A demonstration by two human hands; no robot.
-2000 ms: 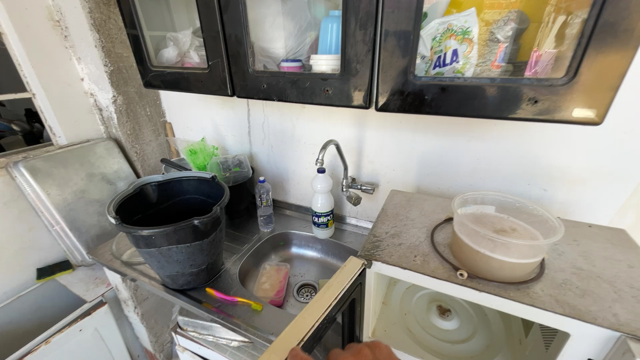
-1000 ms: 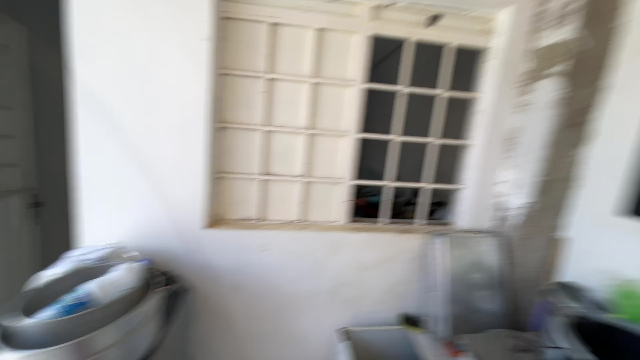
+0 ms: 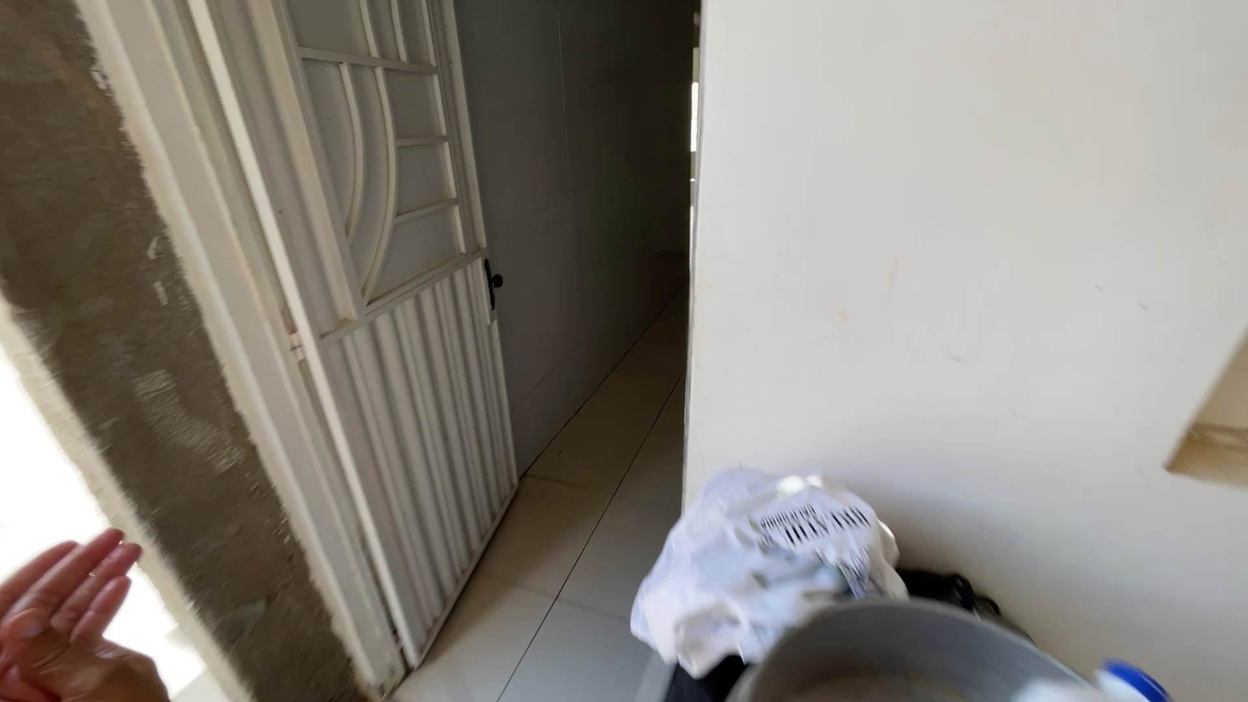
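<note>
My left hand (image 3: 73, 619) is at the lower left edge, partly cut off, with its palm side and several fingers showing and nothing seen in it. Behind it are bright light and the rough edge of a bare cement door surround (image 3: 195, 419). My right hand is not in view. Nearest to the hand stands a white metal door (image 3: 419, 390), swung inward, with a dark handle (image 3: 493, 283) and a barred upper panel. At the lower right, a white plastic bag (image 3: 741, 585) with dark print lies against a round grey tub (image 3: 897, 624).
A tiled floor (image 3: 556, 546) runs through the doorway into a dim passage beside a grey wall (image 3: 585, 195). A white wall (image 3: 926, 244) rises behind the tub. A blue cap (image 3: 1136, 680) shows at the bottom right, and a window ledge (image 3: 1209, 453) at the right edge.
The view has swung far left, from the sink and cupboards past a barred window to the doorway. A hand seen at the bottom edge two seconds ago was beside the sink.
</note>
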